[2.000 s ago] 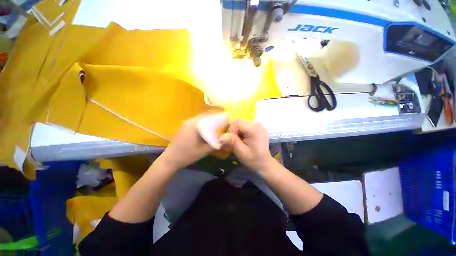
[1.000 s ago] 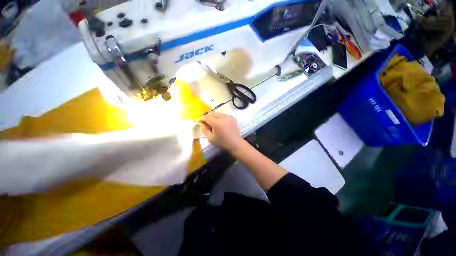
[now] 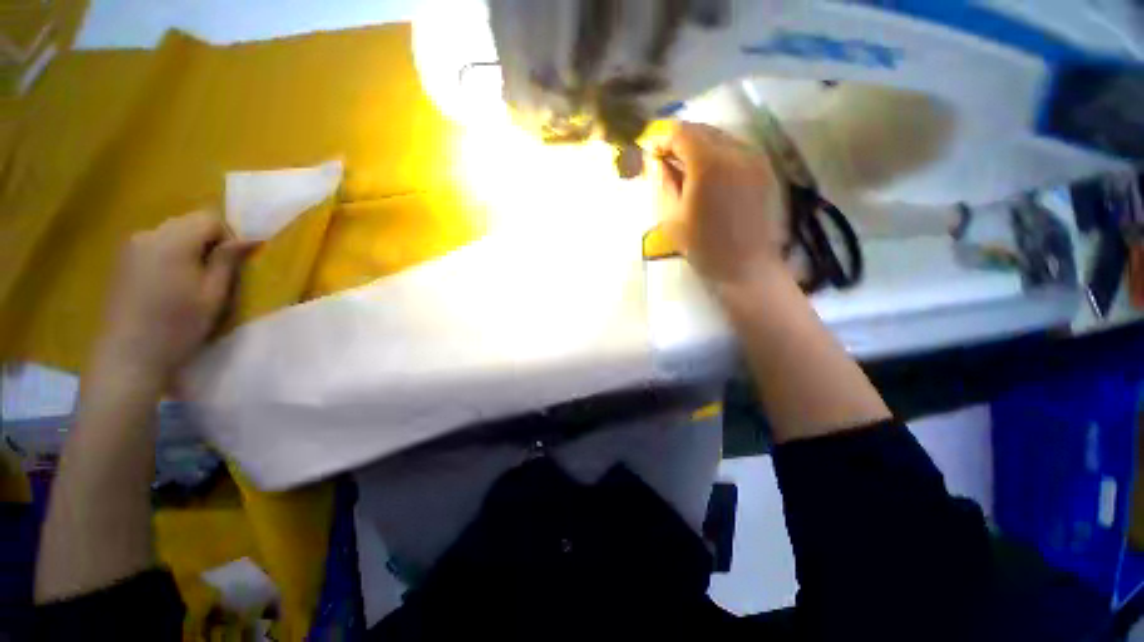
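Observation:
A white piece (image 3: pixel 427 345) lies across the table's front and hangs over its edge, with yellow fabric (image 3: pixel 376 107) under and behind it. My left hand (image 3: pixel 176 282) is closed on a fold of the yellow fabric at the left, with a white corner showing above the fingers. My right hand (image 3: pixel 721 201) is at the right of the needle area, its fingertips on the fabric edge beside the presser foot (image 3: pixel 630 158). Lamp glare hides the needle and part of the fabric.
The white sewing machine head (image 3: pixel 903 75) is at the upper right. Black-handled scissors (image 3: pixel 828 245) lie just right of my right hand. Small metal tools (image 3: pixel 1022 245) lie further right. A blue crate (image 3: pixel 1066 464) stands at the lower right. Yellow pieces (image 3: pixel 201 539) lie below the table at left.
The view has swung back left. My left hand has come into view holding yellow fabric. My right hand has moved from the table's front edge up beside the presser foot.

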